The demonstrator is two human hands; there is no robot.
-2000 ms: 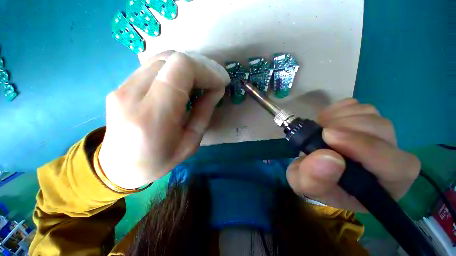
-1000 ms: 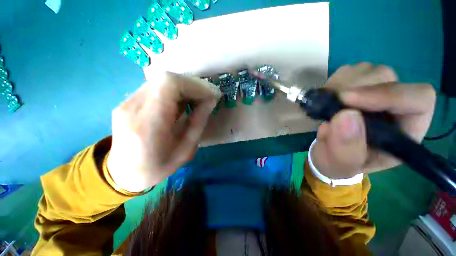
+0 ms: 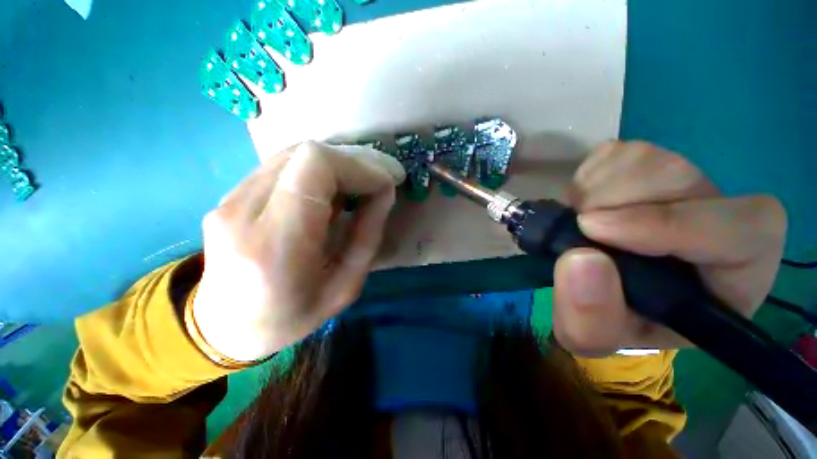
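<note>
A PCB strip [image 3: 452, 152] lies on the beige work board [image 3: 430, 67], its component-covered face up. My left hand [image 3: 291, 242] covers the strip's left part, with thumb and forefinger pinched together; a white covering shows on a finger. Whether solder wire is between these fingertips cannot be made out. My right hand [image 3: 667, 246] grips the black handle of the soldering iron [image 3: 618, 269]. The iron's pointed tip meets the strip at a middle board, just right of my left fingertips.
Another green PCB strip [image 3: 282, 34] lies at the work board's upper left edge, plainer face up. A narrow green strip [image 3: 12, 166] lies on the blue-green mat [image 3: 116, 134] at the far left. A pale scrap [image 3: 81, 7] is at the top left. The iron's cord trails right.
One second ago the iron's tip was blurred over the strip's right boards; it has moved left and down to a middle board. My left hand stays pinched over the strip. The view has shifted slightly.
</note>
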